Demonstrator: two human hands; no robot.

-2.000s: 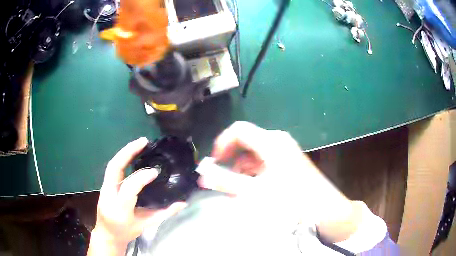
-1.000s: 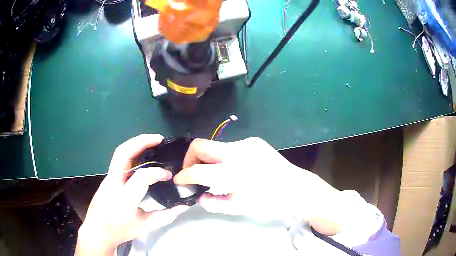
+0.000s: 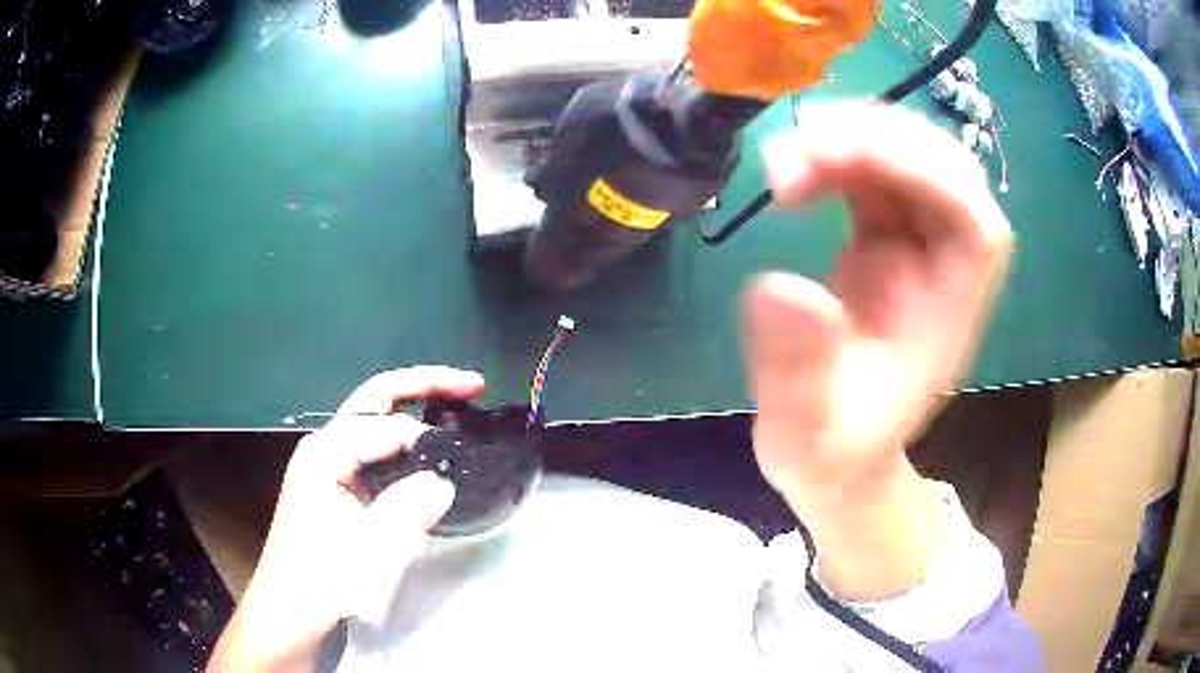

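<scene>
My left hand (image 3: 349, 526) holds a round black plastic housing (image 3: 494, 473) at the bench's front edge over the light-clothed lap, thumb on its face. Coloured lead wires with a small pale plug (image 3: 566, 324) stick up from the housing's far side. My right hand (image 3: 875, 289), blurred, is raised to the right of the electric screwdriver with fingers and thumb apart, holding nothing. The electric screwdriver (image 3: 632, 171) has a black body, a yellow label and orange wrapping, and hangs tilted above the bench. Its bit cannot be made out.
The pale screw feeder (image 3: 507, 145) stands behind the screwdriver. A thick black cord (image 3: 941, 66) loops at the upper right. Black housings lie at the upper left by a cardboard tray (image 3: 92, 184). Small wired components (image 3: 967, 99) and blue plastic bags (image 3: 1145, 92) lie at the right.
My right hand has left the housing and risen up and right. The housing now shows a flatter face, still in my left hand. The screwdriver appears further right and tilted.
</scene>
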